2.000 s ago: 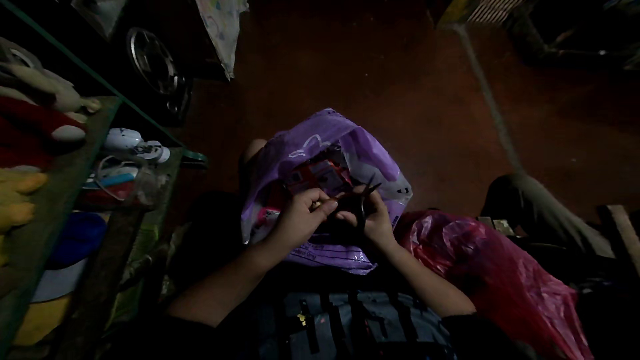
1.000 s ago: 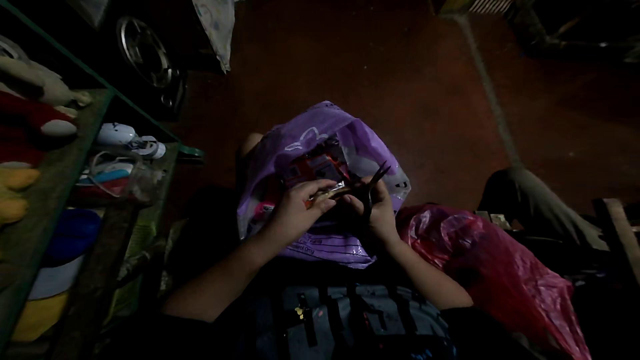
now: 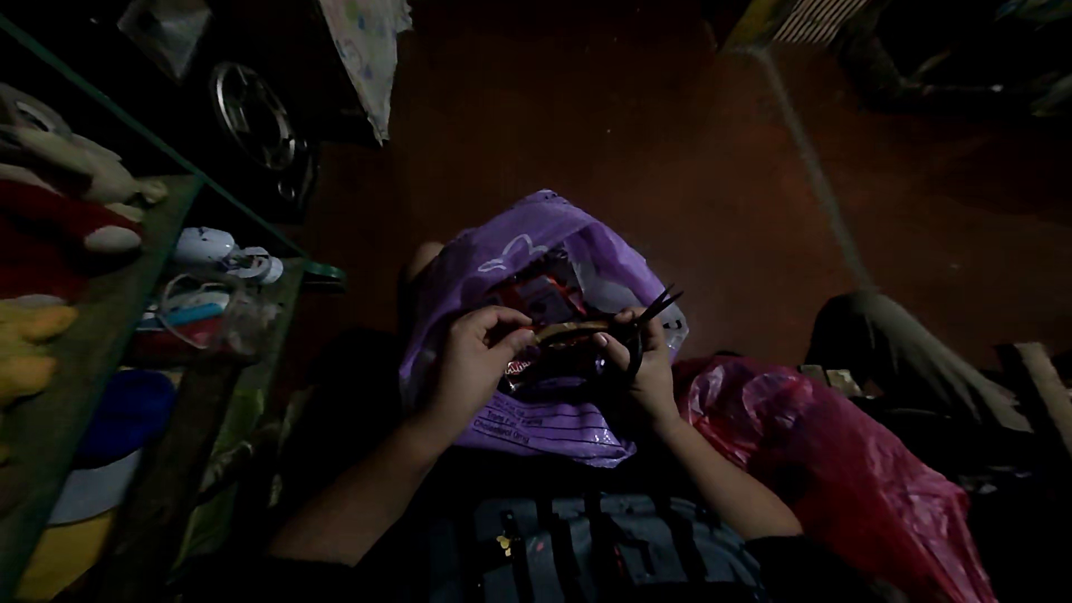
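Observation:
An open purple plastic bag (image 3: 544, 437) lies in my lap, with small dark and red wrapped packets (image 3: 548, 297) inside. Over its mouth, my left hand (image 3: 486, 356) pinches one end of a narrow brownish wrapper or strip (image 3: 574, 329). The other end of that strip is at the fingers of my right hand (image 3: 645, 368), which also holds a pair of dark scissors (image 3: 662, 303), blades pointing up and right and slightly apart. Poor light hides the strip's exact kind and the scissors' handles.
A crumpled red plastic bag (image 3: 821, 452) lies at the right, beside a knee. On the left, a green-edged wooden shelf (image 3: 180, 209) holds stuffed toys (image 3: 50, 209), a white bottle-like item (image 3: 203, 246) and a clear container. A blue, grey and yellow cap (image 3: 126, 410) is below. Behind stands a round-faced speaker (image 3: 254, 113).
The brownish strip now stretches between my two hands, where a small shiny piece showed one second ago. The scissors stay in my right hand.

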